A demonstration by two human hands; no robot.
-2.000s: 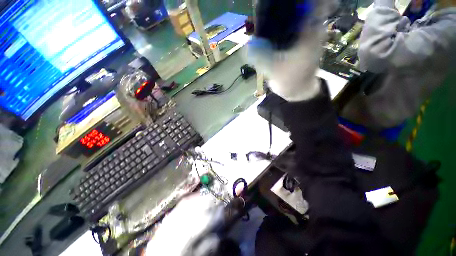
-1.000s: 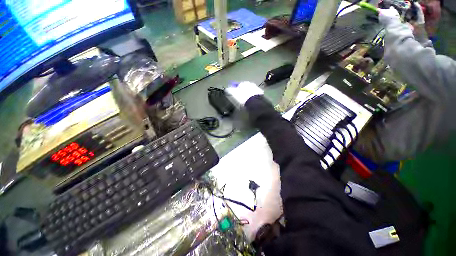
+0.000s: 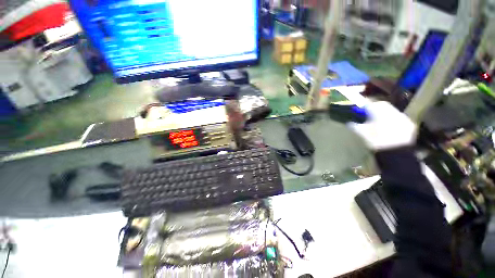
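My right hand (image 3: 386,127), in a white glove and blurred, is over the far right of the dark conveyor. Its fingers close on the right end of a black power adapter (image 3: 343,113), with a bright blue spot at the fingertips. A second adapter (image 3: 301,141) lies on the conveyor to the left, its cable curled beside it. The tape-wrapped test fixture (image 3: 209,236) holds no adapter that I can make out; a green button (image 3: 271,252) is at its right. My left hand is out of the picture.
A keyboard (image 3: 201,176) lies behind the fixture, with a power meter (image 3: 209,138) and a monitor (image 3: 179,32) beyond. Black adapters (image 3: 377,212) lie on the white bench, partly behind my right sleeve. A pale post (image 3: 442,59) stands beyond my hand. Dark blurred objects (image 3: 103,190) are at left.
The view has swung to the right hand's far side, showing more bench at left. My right hand has moved from beside the nearer adapter to the farther one.
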